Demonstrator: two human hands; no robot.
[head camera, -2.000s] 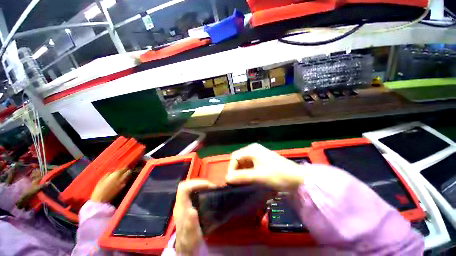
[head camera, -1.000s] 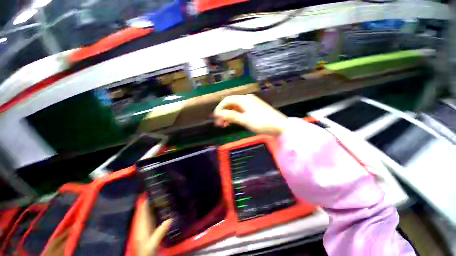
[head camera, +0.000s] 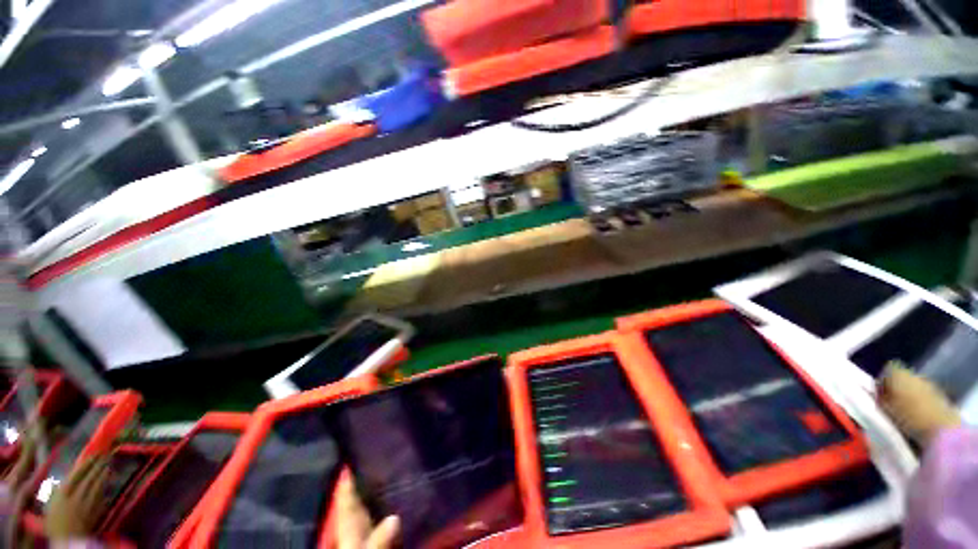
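My left hand (head camera: 359, 523) holds the lower left edge of a dark tablet (head camera: 434, 450), thumb on its face. The tablet is tilted and lies partly over a red foam tray; its screen looks black. My right hand (head camera: 914, 403) is at the right edge, over a white tray, small and blurred; whether it holds anything cannot be told. A tablet with green text lines (head camera: 606, 440) lies in a red tray right of the held one. Another red tray with a dark tablet (head camera: 745, 391) and a red sticker sits beside it.
White trays with dark tablets (head camera: 826, 295) lie at the right. A smaller white-framed tablet (head camera: 349, 354) lies behind the row. Another person's hand (head camera: 80, 499) is at the left among red trays. Above run a white shelf (head camera: 429, 172), a blue bin (head camera: 402, 102) and stacked red trays (head camera: 520, 32).
My right hand has moved from above the row to the far right. The held tablet's green text lines no longer show. The view has shifted, showing more of the right trays.
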